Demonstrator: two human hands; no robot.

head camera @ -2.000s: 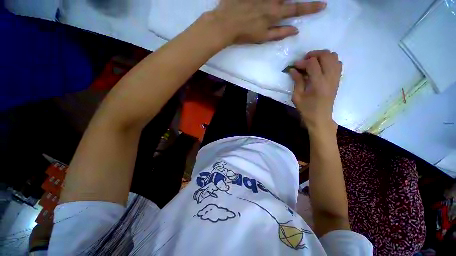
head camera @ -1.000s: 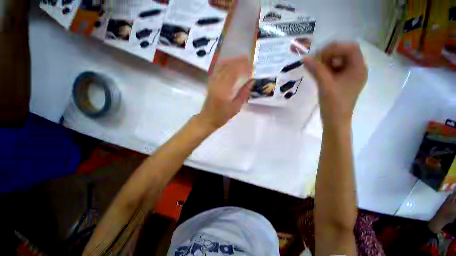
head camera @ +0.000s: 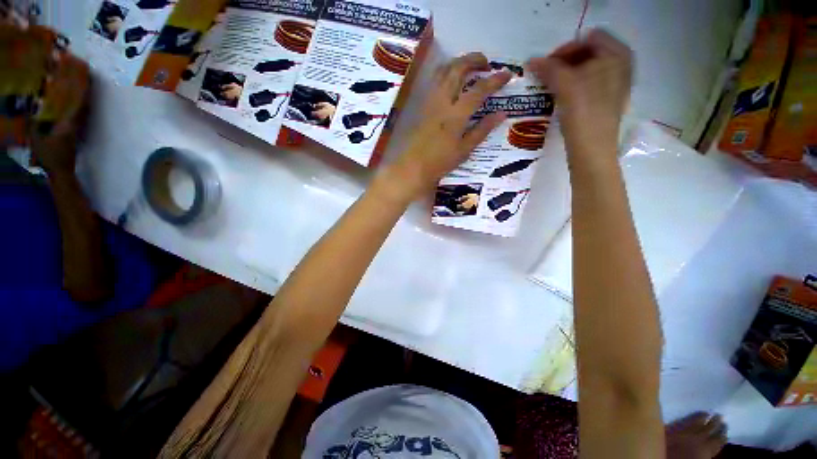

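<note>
A white-backed retail box [head camera: 497, 170] with black product pictures lies on the white table in front of me. My left hand [head camera: 451, 121] holds it from its upper left side, fingers over its top end. My right hand [head camera: 587, 85] is at the upper right corner of the box, thumb and fingers pinched together. It is blurred, and I cannot tell whether something small is between the fingertips.
More retail boxes [head camera: 354, 76] lie in a row at the upper left. A grey tape roll [head camera: 182, 186] lies below them. Orange boxes [head camera: 761, 94] are at the right, with clear plastic [head camera: 658, 206] before them. Another person's hand [head camera: 63, 103] holds something at the left; a hand [head camera: 697, 437] shows lower right.
Since two seconds ago the view has moved from white sheets to the boxes. In the last second my left hand has moved up and right onto the box; my right hand has moved up to its top corner.
</note>
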